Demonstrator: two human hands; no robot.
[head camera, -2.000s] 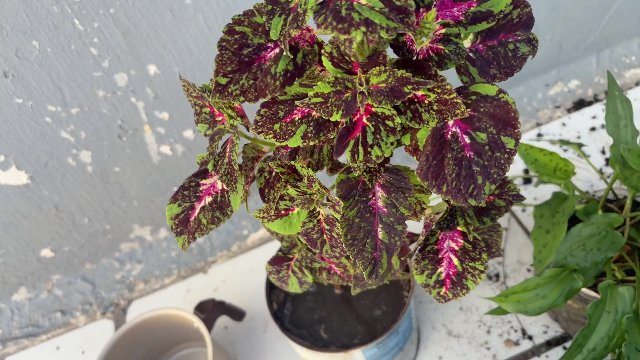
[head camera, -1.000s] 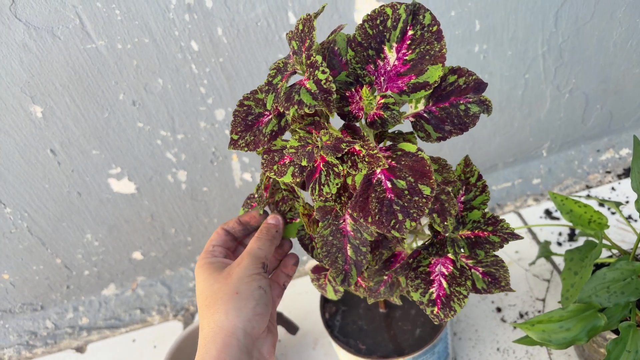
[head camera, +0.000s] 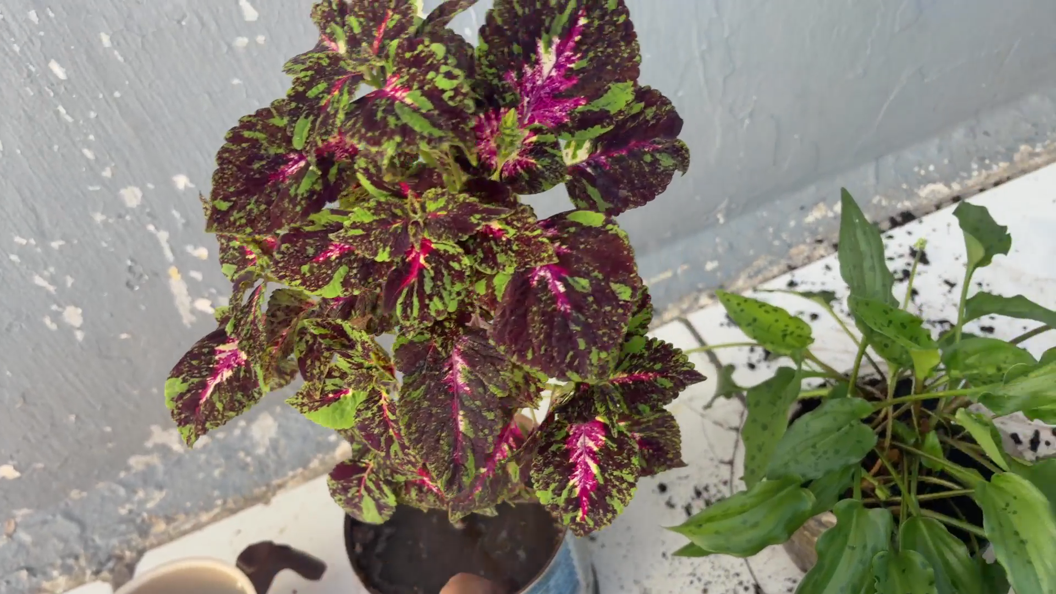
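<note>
A coleus plant (head camera: 445, 272) with dark purple, green-speckled leaves and magenta veins stands in a round pot (head camera: 569, 561) that is blue and white outside. Dark, smooth-looking soil (head camera: 450, 544) shows under the leaves. At the bottom edge, a fingertip, seemingly of my left hand (head camera: 469, 584), shows in front of the soil; the rest of that hand is out of frame, and its grip is hidden. My right hand does not show. Lower left, a cream cup or mug (head camera: 190, 573) is cut off by the frame, with a dark brown curved handle-like piece (head camera: 280, 563) beside it.
At the right, a green leafy plant (head camera: 891, 412) grows in a container mostly hidden by its leaves. Dark soil crumbs lie on the white tiled surface (head camera: 693, 495). Behind the coleus rises a grey wall (head camera: 99, 247) with chipped paint.
A second ago my left hand was pinching a leaf at the coleus's left side; it has left that leaf. Only a fingertip shows now, low by the pot. The view has shifted closer.
</note>
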